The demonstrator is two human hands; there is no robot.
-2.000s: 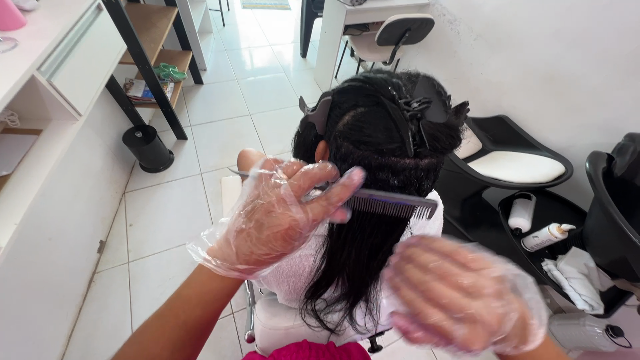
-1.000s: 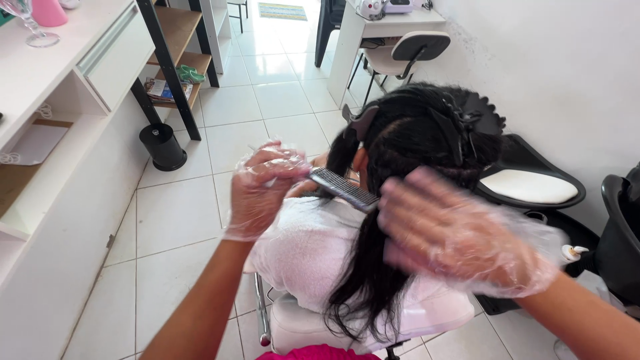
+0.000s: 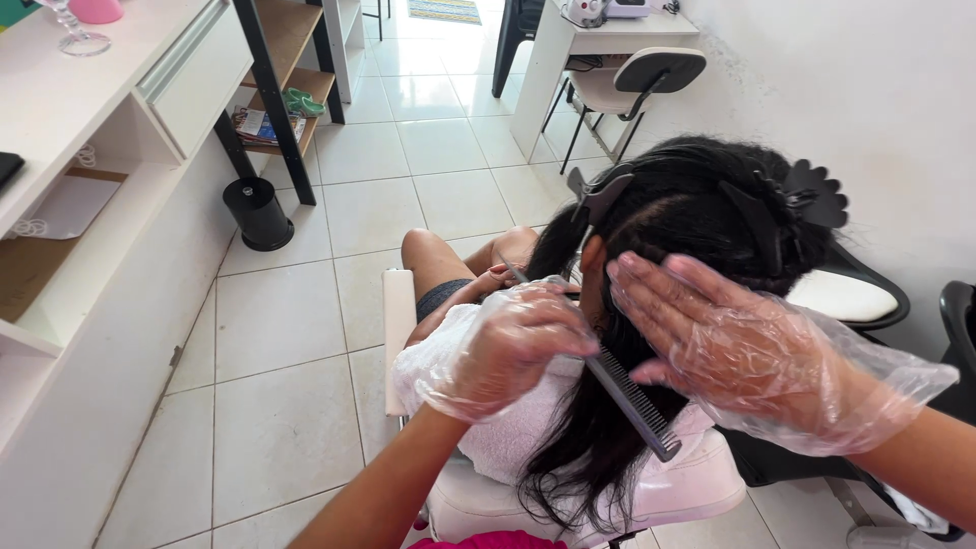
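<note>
My left hand (image 3: 518, 343), in a clear plastic glove, grips a dark tail comb (image 3: 629, 404); its teeth point down and to the right beside the hanging hair. My right hand (image 3: 709, 343), gloved likewise, lies flat with fingers extended against the black hair (image 3: 679, 175) behind the ear of a seated person. Black hair clips hold upper sections: one clip (image 3: 598, 198) above the ear, another (image 3: 755, 221) at the back of the head, and a scalloped one (image 3: 816, 194) at the right. A white towel (image 3: 511, 435) covers the person's shoulders.
The person sits in a white salon chair (image 3: 686, 488). A black bin (image 3: 258, 213) stands on the tiled floor by the white counter (image 3: 99, 84) at left. Ahead are a shelf unit (image 3: 284, 114), a desk (image 3: 534, 84) and a chair (image 3: 659, 72). A black basin (image 3: 959, 320) is at right.
My left hand has turned the comb from roughly level to a steep slant down to the right. My right hand has moved up from beside the hair onto the head. The view has shifted.
</note>
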